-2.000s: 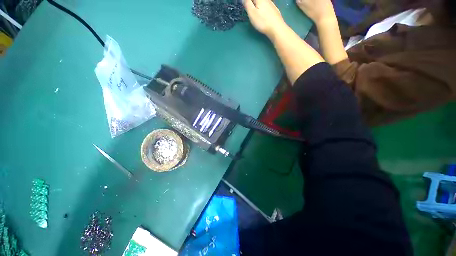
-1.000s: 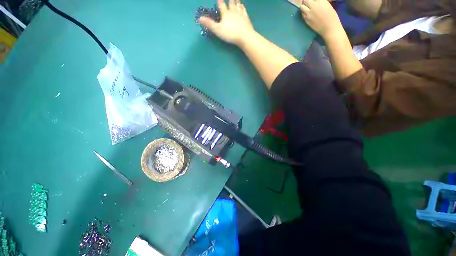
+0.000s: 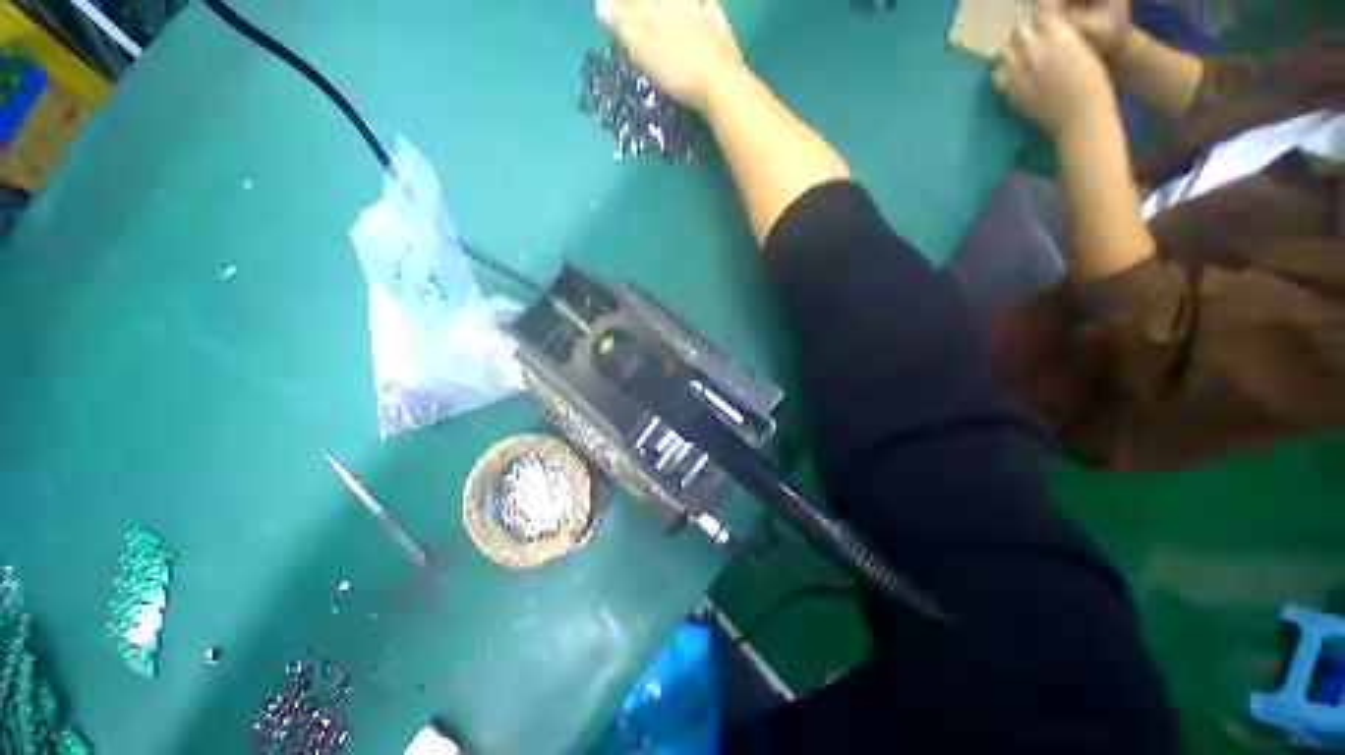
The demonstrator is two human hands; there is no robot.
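Note:
My right hand (image 3: 671,47), bare, at the end of a black sleeve, reaches to the top edge of the picture. It is over the upper side of a loose pile of dark, shiny small components (image 3: 637,115) on the green bench. Its fingertips are cut off or hidden, so I cannot tell whether it grips any. My left hand is out of view. A second dark pile (image 3: 303,708) lies at the lower left.
A black soldering station (image 3: 649,398), with a black handle and cable across it, stands between a crumpled clear bag (image 3: 421,303) and my sleeve. Also there: round tan-rimmed tin (image 3: 531,502), thin pointed tool (image 3: 376,509), green board strip (image 3: 140,602), white block corner (image 3: 431,742). Another person's hands (image 3: 1050,71) are upper right.
The view has shifted, moving the bench things right. My right hand, spread beside the far pile a second ago, is now at the pile's upper side, partly past the picture's edge. The pile looks more spread.

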